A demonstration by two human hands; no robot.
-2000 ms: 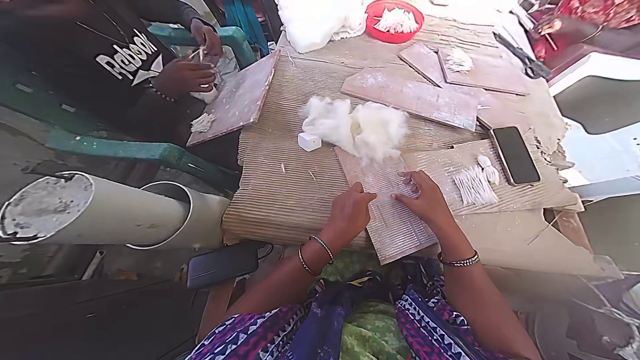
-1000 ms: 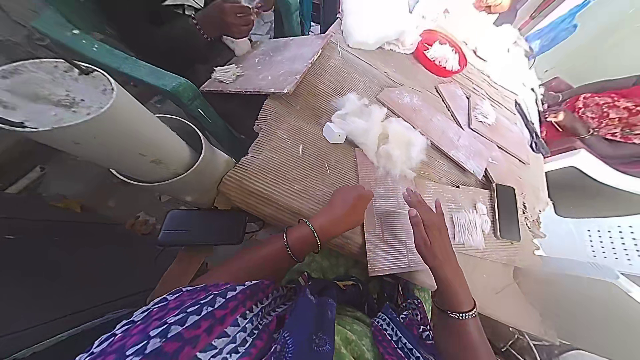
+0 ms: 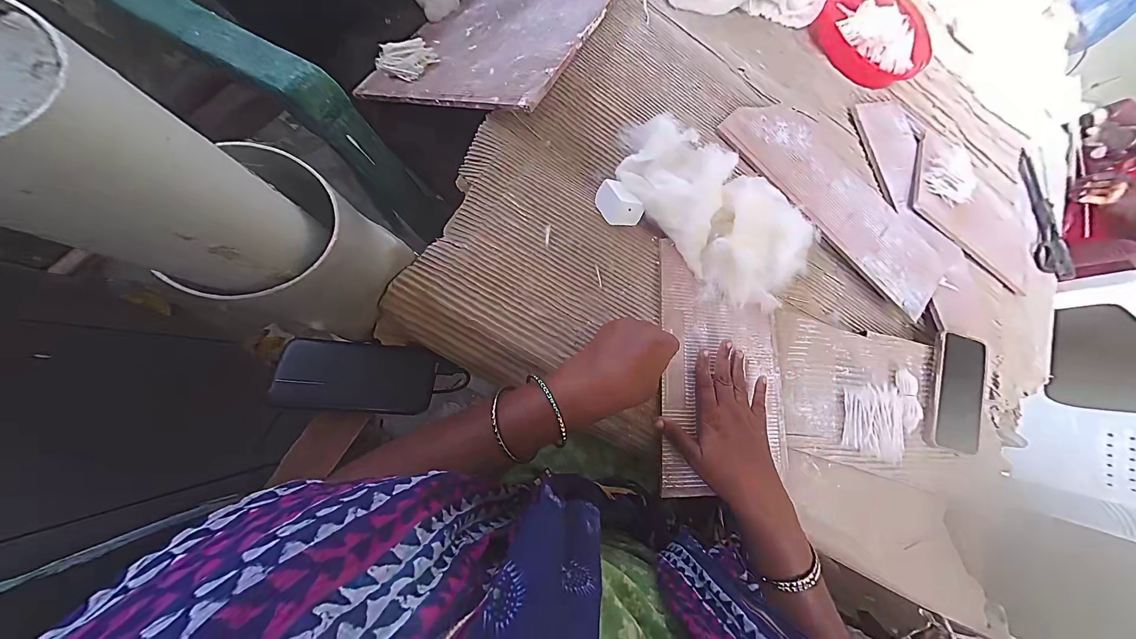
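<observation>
My right hand [image 3: 732, 422] lies palm down, fingers spread, on a ribbed board [image 3: 688, 461]. At the board's left edge rests my left hand [image 3: 632, 364], curled into a fist; whether anything is inside it is hidden. White cotton fluff [image 3: 754, 240] covers the board's far end, beside a small white block [image 3: 619, 202]. To the right of the board, a row of thin white cotton wicks [image 3: 874, 417] lies on corrugated cardboard, next to a smartphone [image 3: 959, 392].
A red bowl [image 3: 825, 40] of wicks, more boards [image 3: 834, 204] and scissors [image 3: 1045, 217] lie farther back. At left are a green chair arm [image 3: 266, 71], large pale pipes [image 3: 160, 177] and a black power bank [image 3: 352, 376]. Another board [image 3: 497, 53] holds wicks at the upper left.
My right hand, earlier bent and then raised on edge, now lies flatter on the ribbed board. My left hand stays closed at its left edge. The view has turned and moved closer.
</observation>
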